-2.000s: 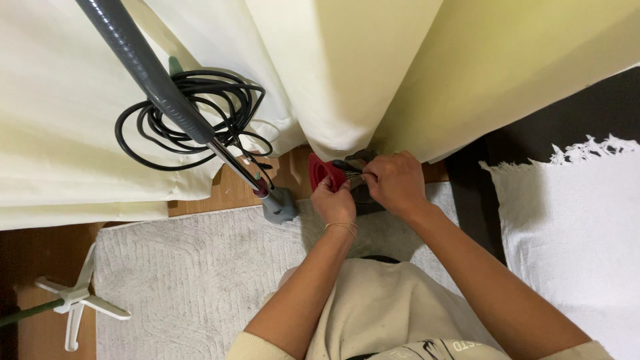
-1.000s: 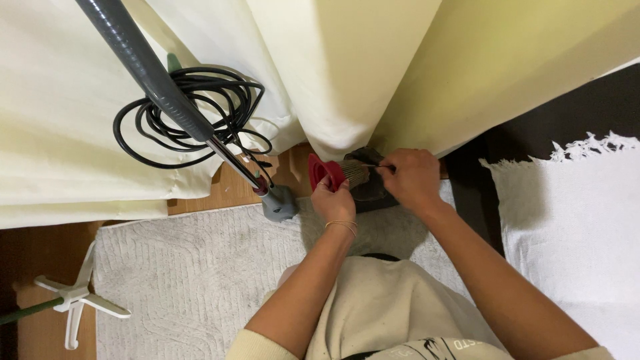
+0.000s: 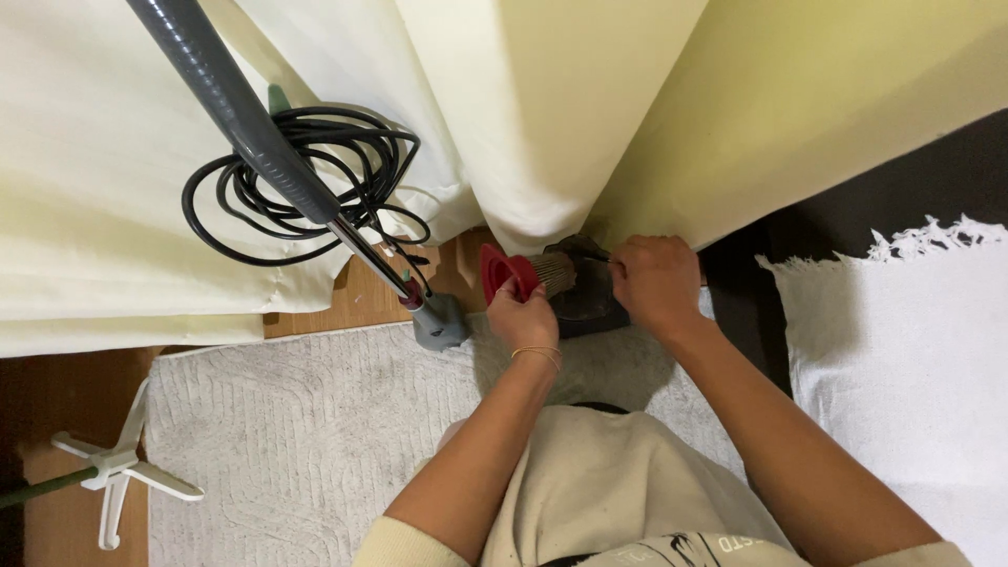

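My left hand grips the red frame of a pleated vacuum filter, its tan pleats pointing right. My right hand is closed on a thin dark tool, perhaps a brush, whose far end is at or behind the pleats and hard to make out. Beneath the filter and between my hands lies a dark, partly see-through container, perhaps a dust bin, on or beside the rug. To the left, an upright vacuum cleaner's grey tube runs down to a grey floor head.
A coiled black cord hangs around the tube. Cream curtains reach down close behind my hands. A light textured rug covers the floor. White stand feet stand at lower left; a fringed white cloth lies at right.
My right hand with the thin tool has moved right, away from the filter, since two seconds ago; more of the pleats shows now. My left hand has stayed on the red frame.
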